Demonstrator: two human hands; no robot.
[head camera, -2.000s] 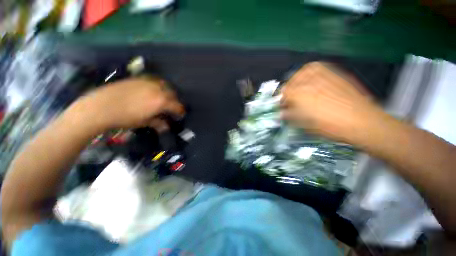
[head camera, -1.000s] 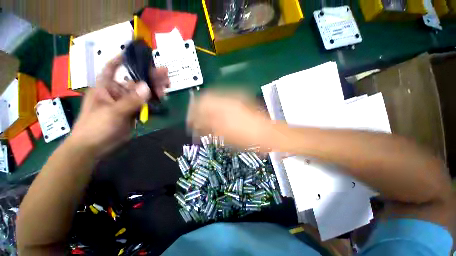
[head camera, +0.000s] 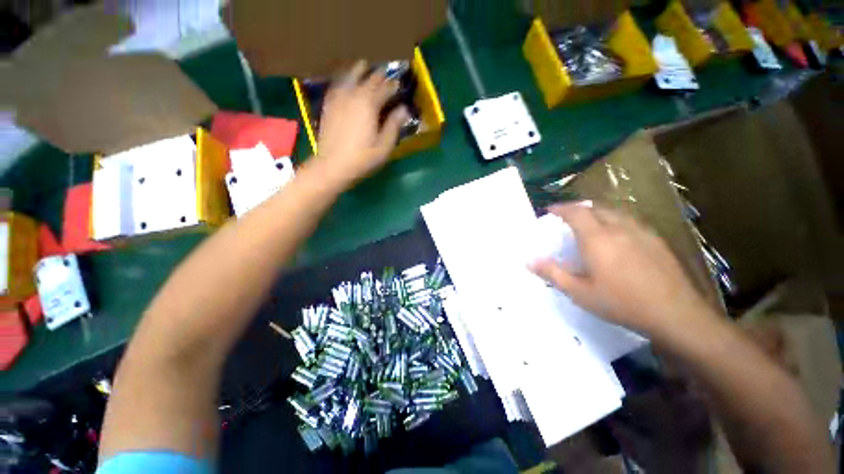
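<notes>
My left hand (head camera: 356, 125) reaches into an open yellow-sided box (head camera: 428, 102) on the green conveyor. Its fingers are spread over dark, shiny contents, and nothing shows gripped in it. My right hand (head camera: 625, 264) is over the stack of white insert cards (head camera: 500, 241) at the right, with thumb and fingers closed on a bent white piece at the stack. A loose heap of silver-green batteries (head camera: 379, 352) lies on the black bench left of the cards.
A box with a white insert (head camera: 148, 185) stands at the left, beside red cards (head camera: 264, 132). White square units (head camera: 501, 126) lie on the conveyor (head camera: 342, 222). More yellow boxes (head camera: 548, 69) stand at the upper right. An open brown carton (head camera: 731, 176) is at right. Dark cables (head camera: 55, 430) lie lower left.
My left hand has moved right and up into the box, and the black cable is no longer visible in it. My right hand has moved right to the white cards. The view has shifted.
</notes>
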